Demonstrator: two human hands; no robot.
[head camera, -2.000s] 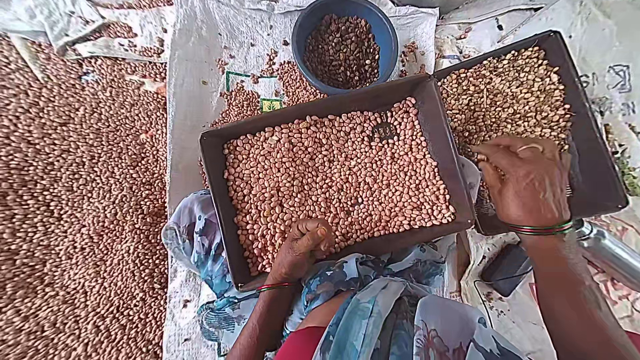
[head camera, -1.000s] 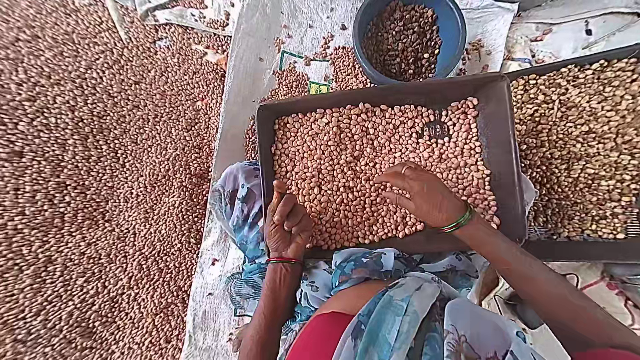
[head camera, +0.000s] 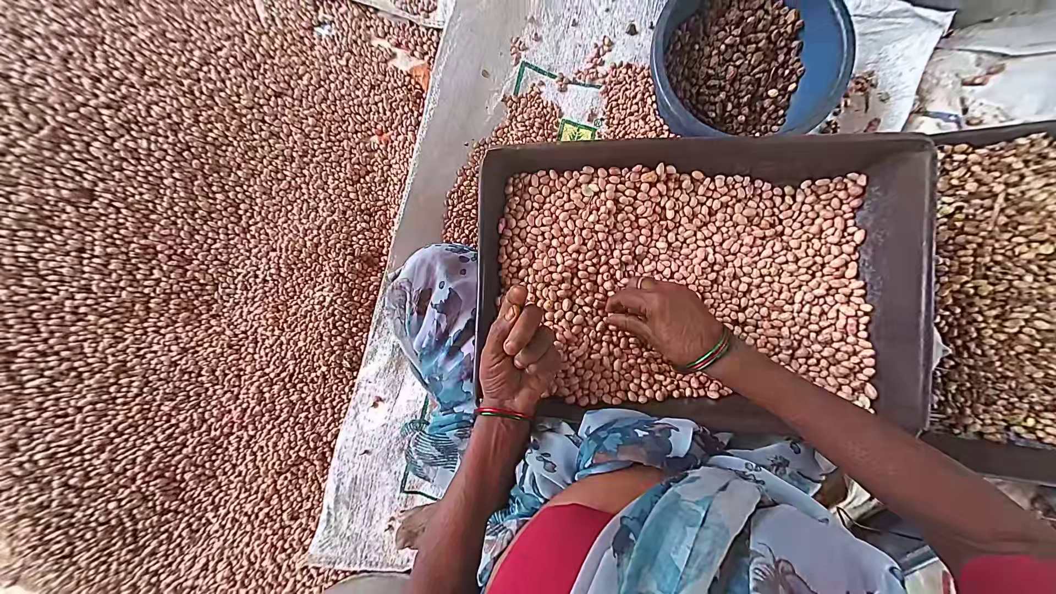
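A dark rectangular tray (head camera: 903, 280) on my lap holds a layer of pinkish peanut kernels (head camera: 701, 239). My right hand (head camera: 664, 318) is low over the middle of the kernels, palm down, fingertips touching or just above them; whether a kernel is pinched is hidden. At the tray's left near corner my left hand (head camera: 518, 355) is palm up with fingers curled and the thumb against them; whether something small lies inside cannot be seen.
A second dark tray (head camera: 990, 458) with browner, mixed pieces stands at the right. Beyond my tray is a blue plastic bowl (head camera: 825, 62) of dark kernels. A large heap of peanut kernels (head camera: 190, 289) spreads at the left, beside a white woven sheet (head camera: 363, 487) with scattered kernels.
My right hand has moved left from the second tray to the tray on my lap, then further left over its kernels. The view has shifted left.
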